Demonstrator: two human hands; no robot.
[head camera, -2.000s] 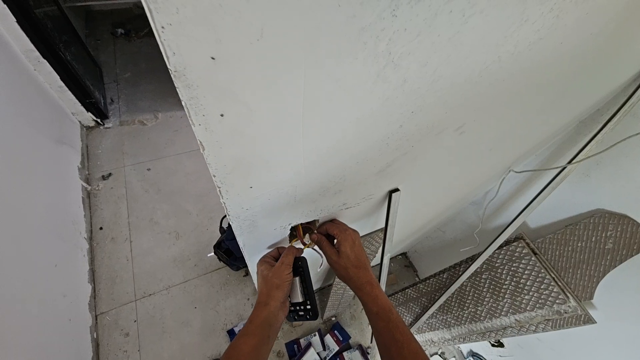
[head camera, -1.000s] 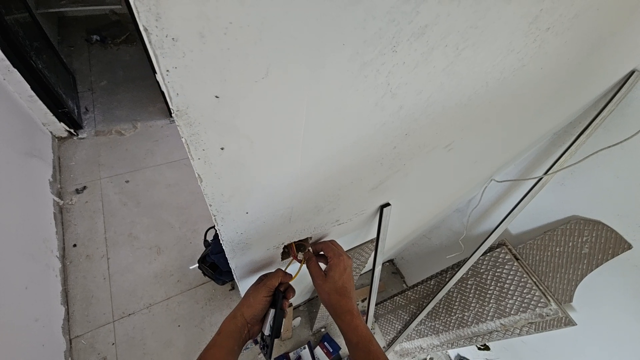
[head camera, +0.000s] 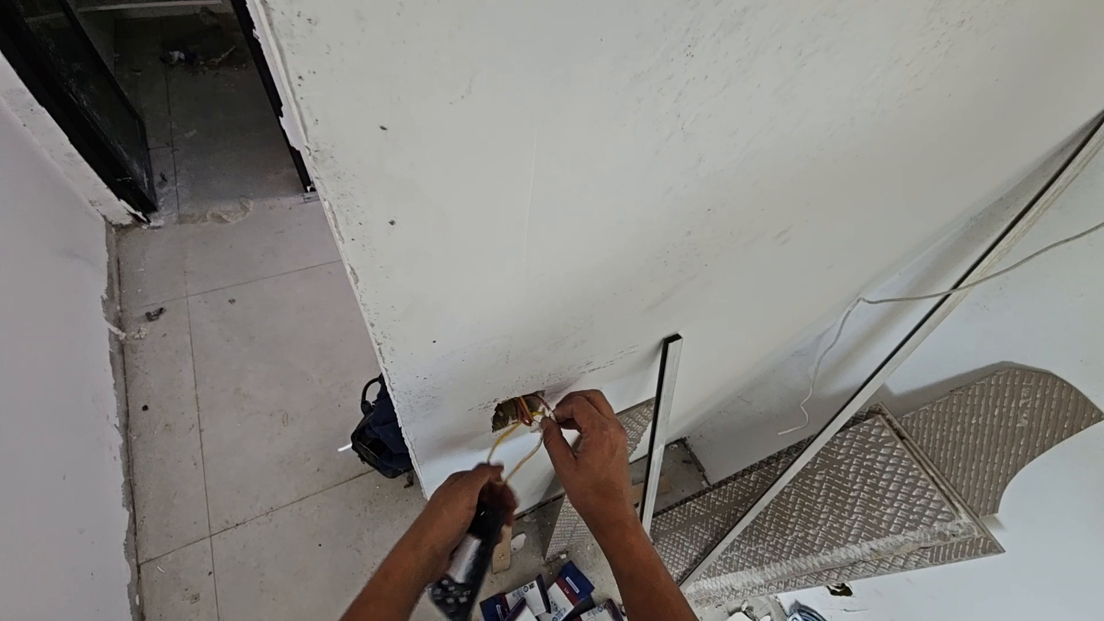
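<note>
A rough opening (head camera: 511, 413) in the white wall holds an electrical box with yellow and reddish wires coming out. My right hand (head camera: 591, 444) is at its right side, thumb and fingertips pinching the wire ends. Below the opening, my left hand (head camera: 474, 500) is closed around a dark handheld device (head camera: 466, 565) with a grey face; it is blurred, and its exact kind is unclear. Yellow wires (head camera: 500, 444) loop down from the opening to the top of my left hand, where their ends are hidden.
Blue-and-white boxes (head camera: 552, 593) lie on the floor below. A dark blue bag (head camera: 385, 431) sits behind the wall's edge. A metal-framed post (head camera: 662, 423), a long diagonal rail (head camera: 897, 354) and patterned metal stair treads (head camera: 845, 500) stand at right. A thin white cable (head camera: 914, 297) hangs there.
The dark device hung below my hands two seconds ago; my left hand now grips it. My left hand has moved down from the opening, while my right hand stays by the wires.
</note>
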